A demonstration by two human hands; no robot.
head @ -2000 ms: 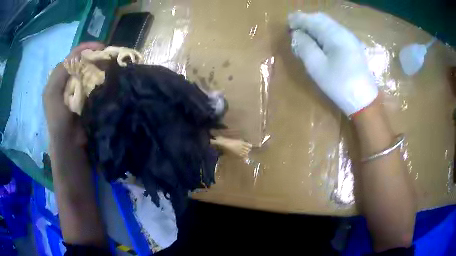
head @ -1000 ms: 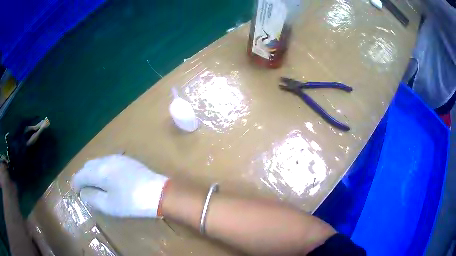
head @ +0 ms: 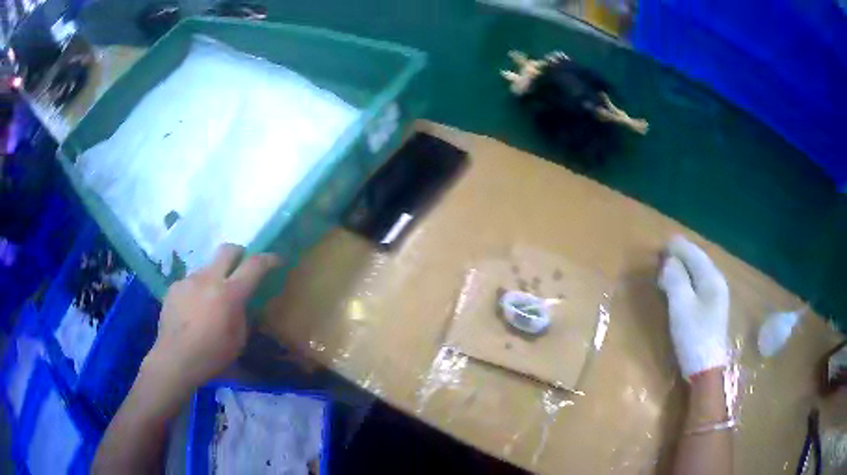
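A green tray point(head: 320, 199) with a white liner stands at the upper left, tilted in the view. My left hand point(head: 209, 311), bare, has its fingers on the near rim of the tray. My right hand point(head: 695, 301), in a white glove, rests on the tan board at the right; whether it holds something thin cannot be told. A figure body in black cloth point(head: 571, 104) with cream limbs lies on the green surface beyond the board. A small white cup point(head: 525, 313) sits on the tan work pad point(head: 469, 345), with brown specks around it.
A black flat rectangle point(head: 409, 190) lies beside the tray. A white squeeze bottle point(head: 776, 332) lies right of my glove, with dark plier handles point(head: 811, 447) at the lower right edge. A blue crate point(head: 327, 436) with a white liner stands below the board, and more blue crates are at the left.
The view has swung right, then back left. The black-clothed figure, earlier in my left hand, now lies on the green surface. My left hand has come to the green tray's rim.
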